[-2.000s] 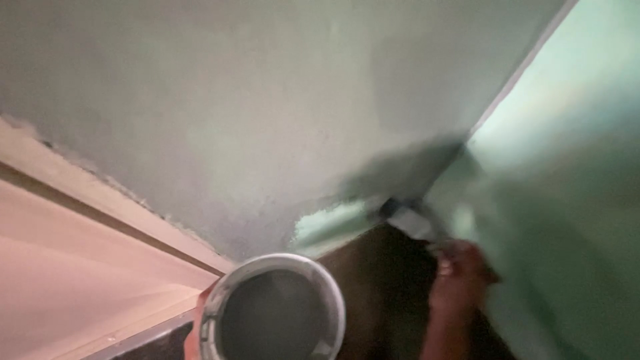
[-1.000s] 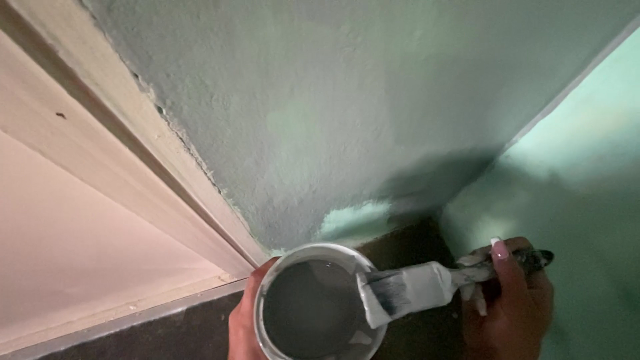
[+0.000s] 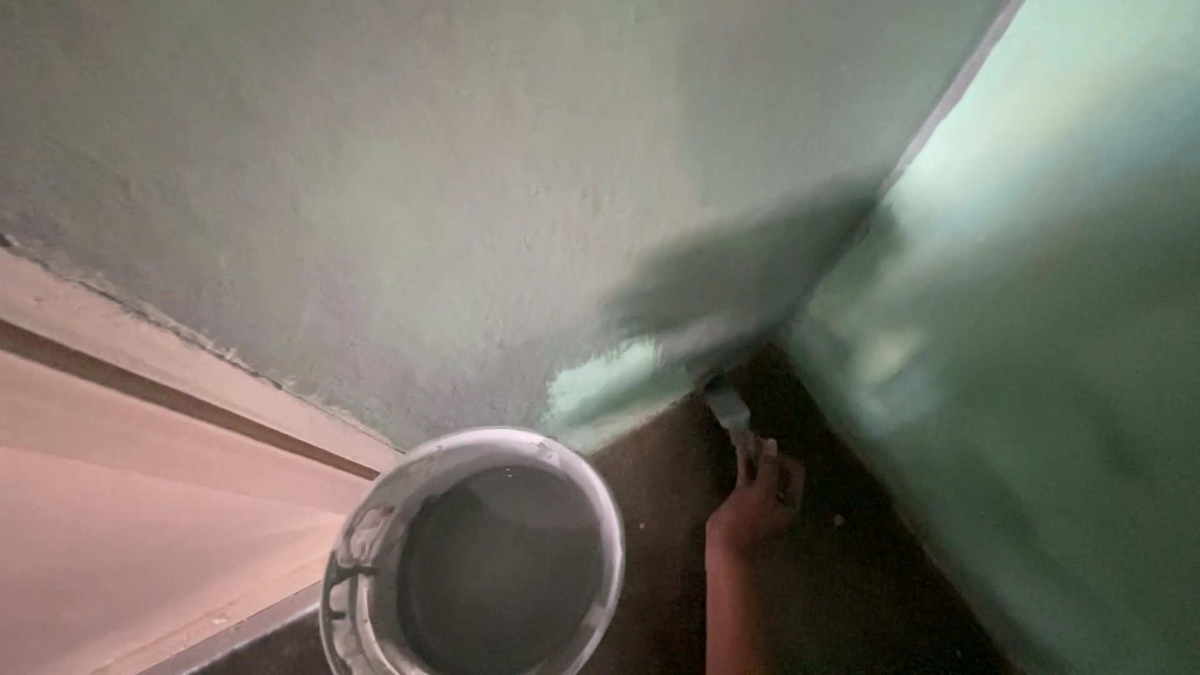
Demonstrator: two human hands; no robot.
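My right hand (image 3: pixel 761 492) grips the handle of a flat paintbrush (image 3: pixel 728 410), whose dark bristles are at the foot of the grey-painted wall (image 3: pixel 450 187), near the corner. A light green patch (image 3: pixel 609 380) shows low on that wall, just left of the brush. At the lower middle is a round white paint bucket (image 3: pixel 614 553) with grey paint (image 3: pixel 506 562) in it and drips and smears on its inner side. My left hand is not visible in this frame.
A green wall (image 3: pixel 1059 375) meets the grey wall at the corner on the right. A pale pink door frame (image 3: pixel 187 347) and panel stand at the left. The dark floor (image 3: pixel 656 525) has small specks. A shadow lies across the corner.
One second ago the brush was at the bucket's rim; my right hand has since moved it to the foot of the wall. My left hand, seen then on the bucket's side, is out of sight.
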